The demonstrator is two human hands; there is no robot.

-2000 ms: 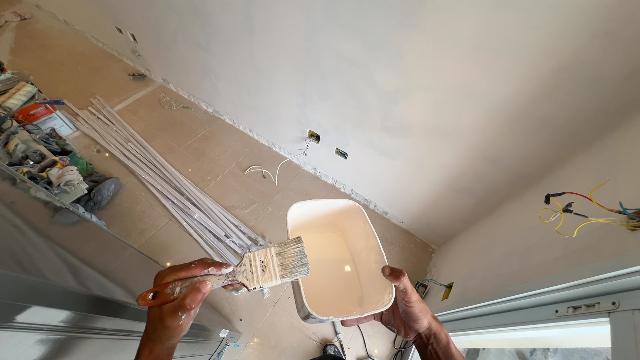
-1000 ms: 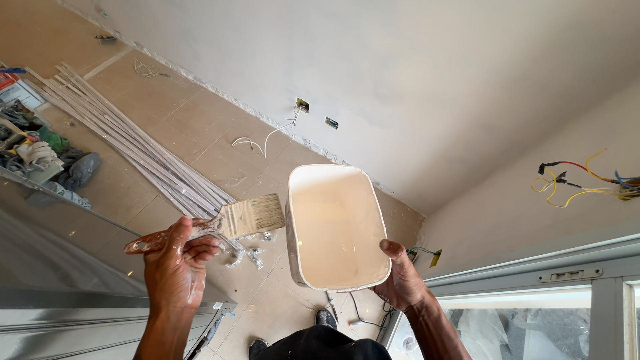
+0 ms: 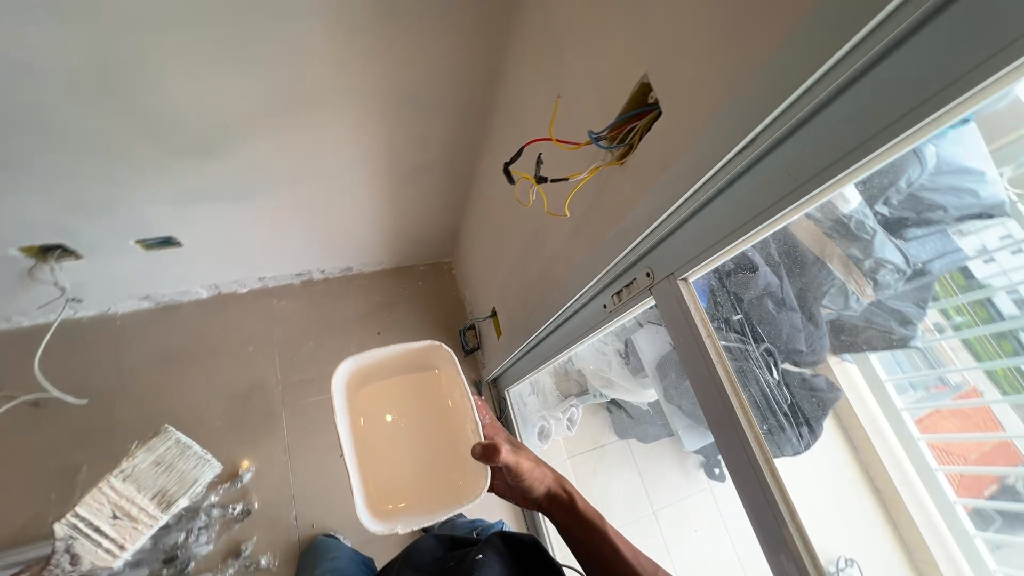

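A white plastic tub (image 3: 346, 448) holding pale, glossy liquid is in the lower middle of the view, tilted slightly. My right hand (image 3: 518, 468) grips its right side, with the thumb on the rim and the other fingers behind the wall. At the lower left, a wide paintbrush (image 3: 132, 500) coated in whitish paint points up and to the right, apart from the tub. Only its bristles, ferrule and a bit of the handle show. My left hand is out of view beyond the lower left edge.
Coloured wires (image 3: 552, 172) stick out of an open wall box on the right wall. A white cable (image 3: 44, 364) hangs from a box on the far wall. The grey frame of a glazed door (image 3: 720, 376) runs along the right. Crumpled debris (image 3: 216, 520) lies by the brush.
The view has swung right, toward the door and wired box. My left hand was seen holding the brush beside the tub; the brush is now farther from the tub. My right hand still holds the tub.
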